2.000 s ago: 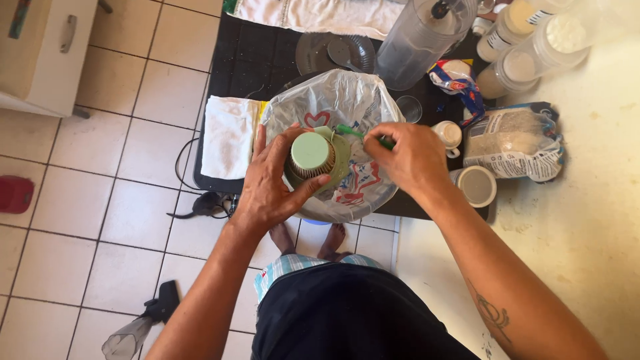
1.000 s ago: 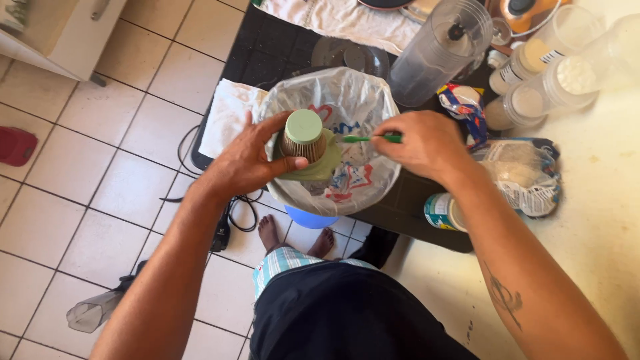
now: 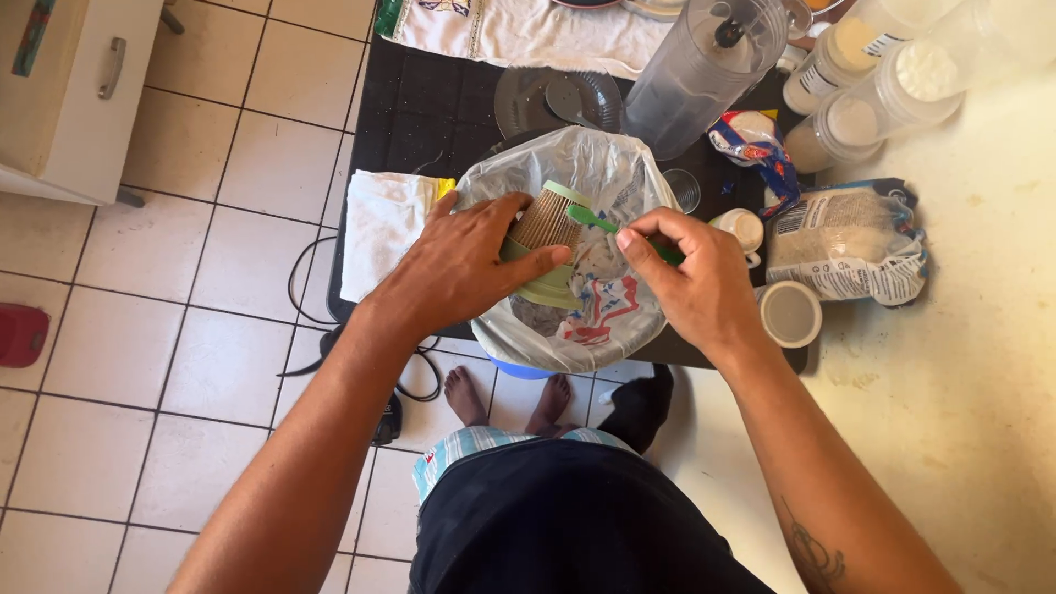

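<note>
My left hand point(image 3: 470, 260) grips a pleated cone filter point(image 3: 546, 221) with a pale green cap and green base, tilted so its pleats face up and to the right. A green toothbrush point(image 3: 606, 223) is held in my right hand point(image 3: 681, 264), between thumb and fingers; its head lies at the filter's upper right side, just below the cap. Both hands are over a bin lined with a whitish plastic bag point(image 3: 631, 165), which bears red and blue print. Greyish debris lies inside the bag, partly hidden by the filter.
On the dark table point(image 3: 421, 91) are a folded white cloth point(image 3: 371, 231), a dark plate with a spoon point(image 3: 511, 103), a clear cylindrical container point(image 3: 701, 74), several jars, a cup point(image 3: 740, 229) and a plastic bag of grain-like contents point(image 3: 850, 239). A black-and-white cat point(image 3: 643, 408) is by my feet.
The filter has turned from cap-up to tilted, showing more of its pleats. The toothbrush head has moved up close to the cap. A black-and-white animal shows more plainly beside my feet.
</note>
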